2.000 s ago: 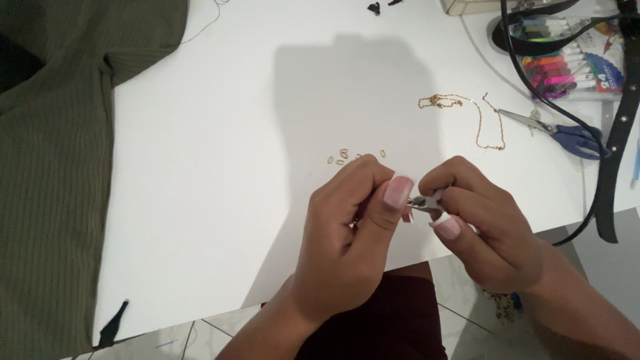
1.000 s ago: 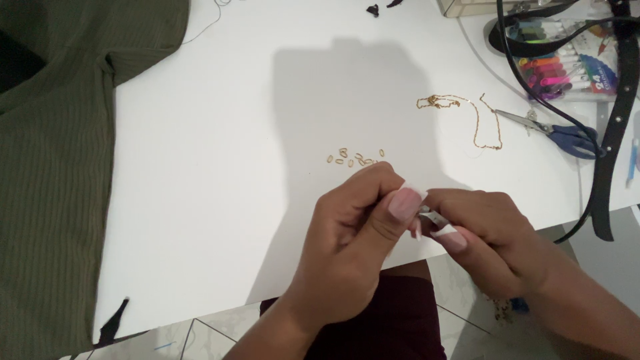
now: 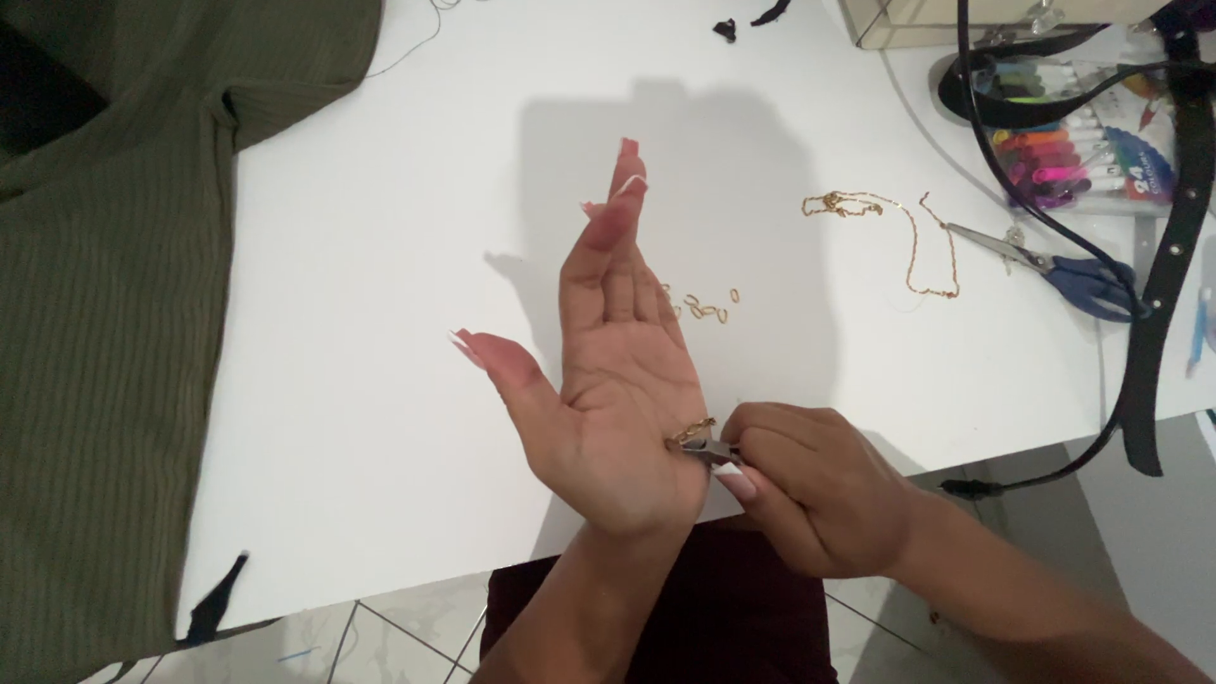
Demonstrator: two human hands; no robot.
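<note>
My left hand (image 3: 617, 389) is turned palm up with the fingers spread, above the front part of the white table. Across the heel side of its palm lies a short piece of gold chain (image 3: 693, 432). Small metal pliers (image 3: 708, 452) touch the chain's lower end, and my right hand (image 3: 817, 484) is closed around them, its handles hidden in the fist. Several loose gold oval links (image 3: 708, 309) lie on the table just past my left hand, some partly behind its fingers. A longer thin gold chain (image 3: 914, 247) rests farther to the right.
Blue-handled scissors (image 3: 1088, 285) lie at the right, by a black belt (image 3: 1154, 313), a dark cable (image 3: 993, 152) and a pack of colored markers (image 3: 1073, 161). An olive ribbed cloth (image 3: 123, 332) covers the left side. The white table (image 3: 380, 380) ends at a front edge near my wrists.
My left hand has opened and turned palm up; before, its thumb and fingers were pinched together at the pliers. The short gold chain now shows on its palm. My right hand still holds the pliers.
</note>
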